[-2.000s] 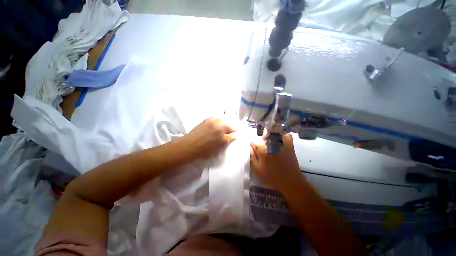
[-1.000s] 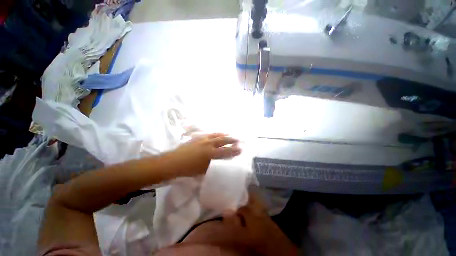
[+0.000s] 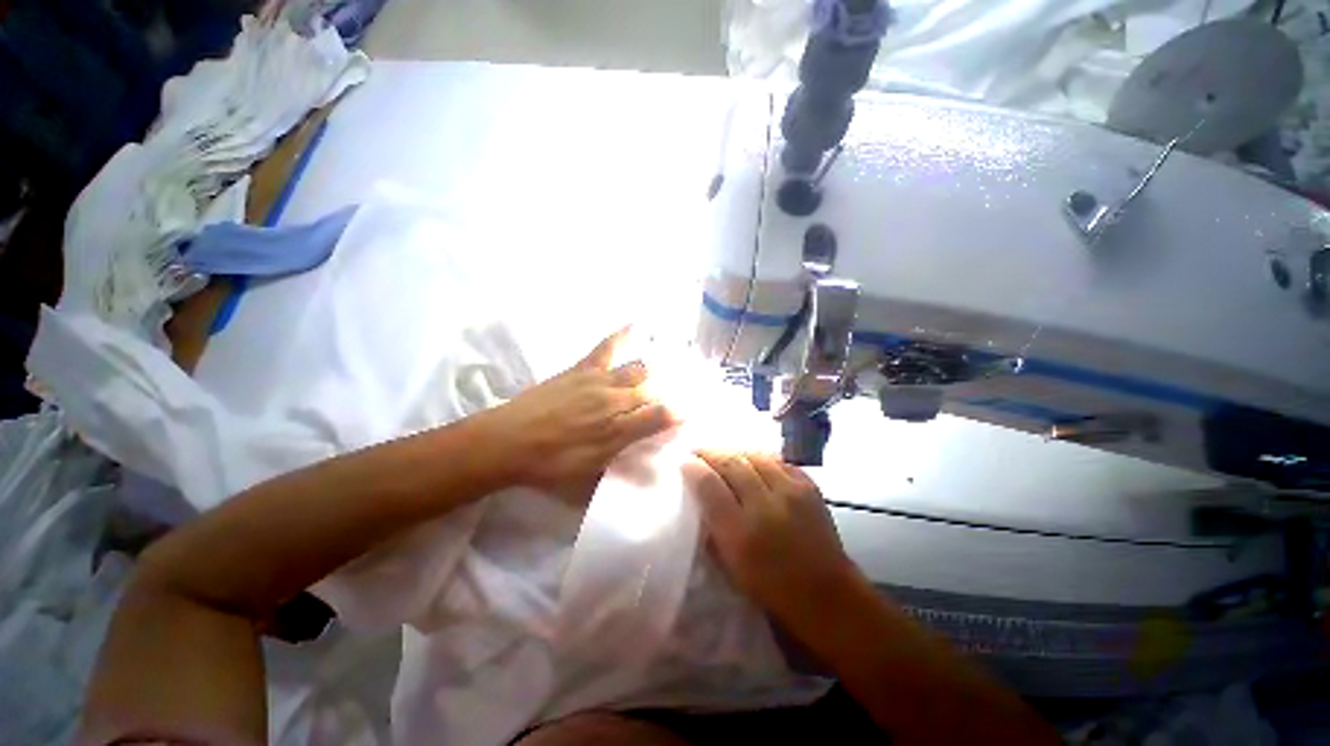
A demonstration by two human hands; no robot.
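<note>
A white garment piece lies across the table's left part and hangs over the front edge towards me. A stiffer white band of it runs from the needle area towards me. My left hand lies on the cloth left of the needle, holding it down with its fingers partly spread. My right hand holds the band's right edge, just in front of the needle area. Lamp glare hides the needle point and some fingertips. The white sewing machine head has a blue stripe.
A ruffled bundle of white pieces lies at the left, with a pale blue tie beside it over brown cardboard. A dark jointed stalk stands above the head. The ruler-marked front edge is at the right.
My right hand has come up from low near my body to the cloth by the needle. My left hand stays on the cloth. The view has shifted, showing more of the machine head.
</note>
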